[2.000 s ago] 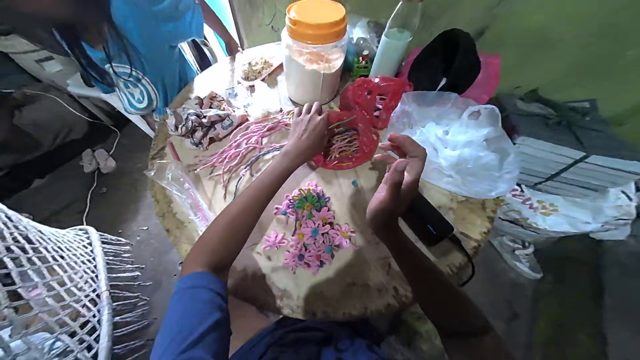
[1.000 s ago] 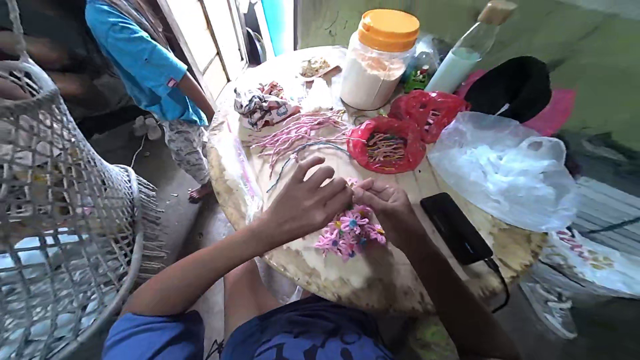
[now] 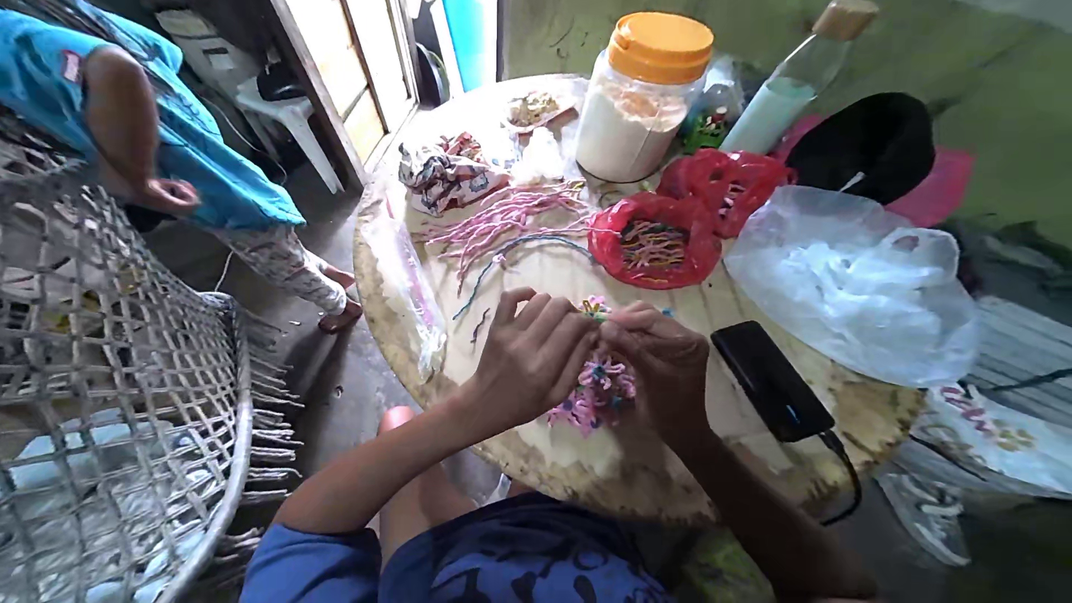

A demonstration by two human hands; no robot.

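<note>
My left hand (image 3: 536,352) and my right hand (image 3: 662,356) meet over the round table, fingertips pinched on a small pink flower (image 3: 595,306) of twisted cord with a yellow and green middle. Below them lies a pile of pink cord flowers (image 3: 601,389) with blue centres, partly hidden by the hands. Beyond the hands, a red plastic bag (image 3: 611,255) stands rolled open with short coloured cord pieces (image 3: 656,245) inside. Long pink cords (image 3: 502,219) spread to its left, and a blue cord (image 3: 502,249) curves towards the bag.
A black power bank (image 3: 772,381) with a cable lies at right, near a clear plastic bag (image 3: 863,289). At the back stand an orange-lidded jar (image 3: 641,109) and a corked bottle (image 3: 779,96). A person (image 3: 180,142) in blue stands left, beside a net chair (image 3: 126,377).
My hands, apart two seconds ago, have come together over the flower pile. The view has shifted. The person in blue now stands farther left in view, with an arm lowered.
</note>
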